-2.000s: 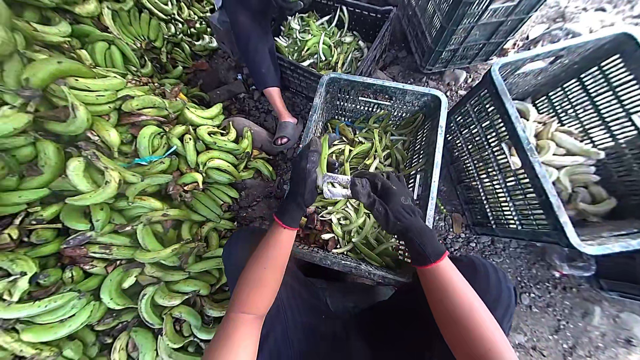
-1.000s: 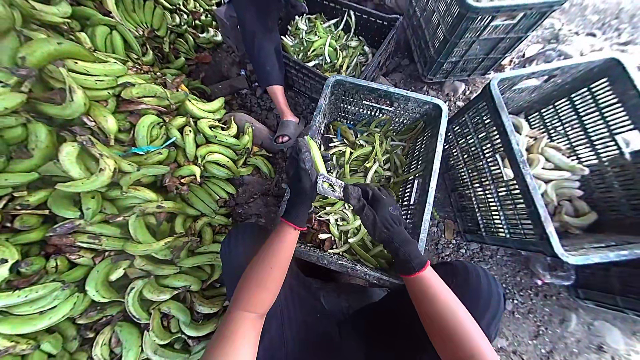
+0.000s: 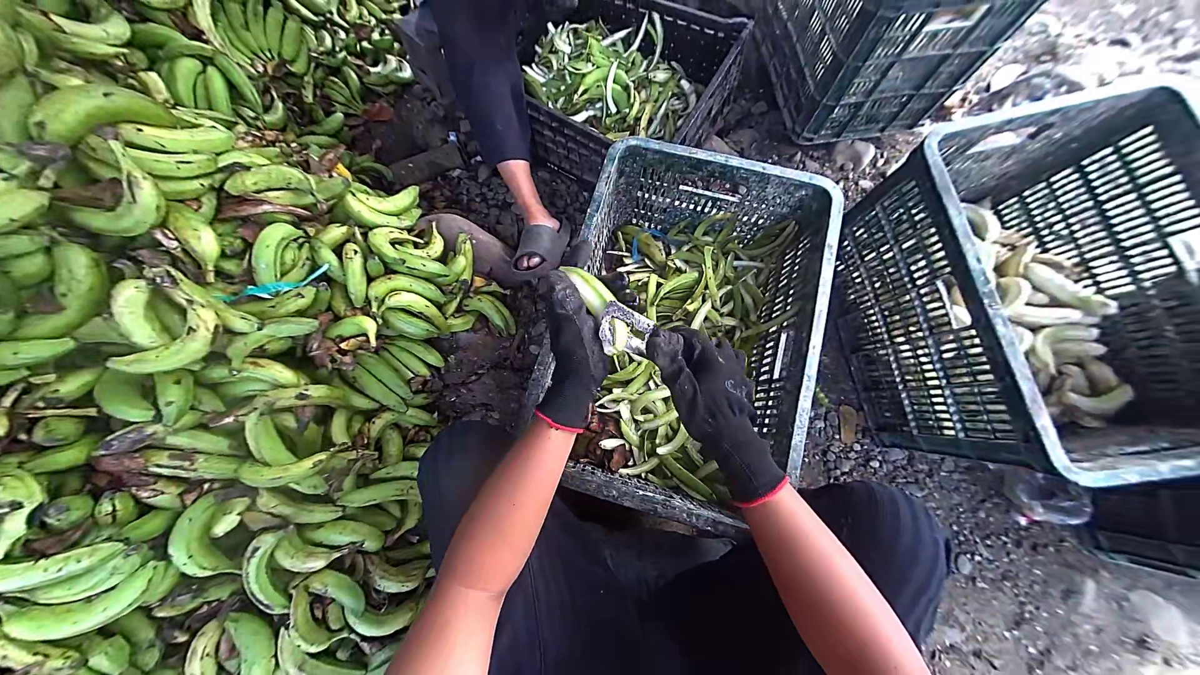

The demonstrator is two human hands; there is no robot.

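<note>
Black gloves with red cuffs cover both hands. My left hand [image 3: 574, 342] grips a green plantain or banana [image 3: 589, 291], its upper end showing above the fingers. In my right hand [image 3: 708, 398] is a Y-shaped peeler or similar tool [image 3: 623, 328], whose pale, stained frame lies against the fruit. Beneath both hands stands a plastic crate [image 3: 817, 309] holding green peel strips [image 3: 689, 281]. The lower part of the fruit is hidden by my left glove and the tool.
Green bananas or plantains [image 3: 178, 347] are heaped at left. A tilted crate [image 3: 994, 356] at right holds peeled fruit [image 3: 1059, 323]. Behind are another crate of peels [image 3: 727, 84] and stacked crates [image 3: 806, 84]. Another person's sandaled foot [image 3: 541, 246] rests beside the middle crate.
Two seconds ago the green fruit was barely visible between my hands; now its green end sticks up above my left glove. The tool remains in my right hand.
</note>
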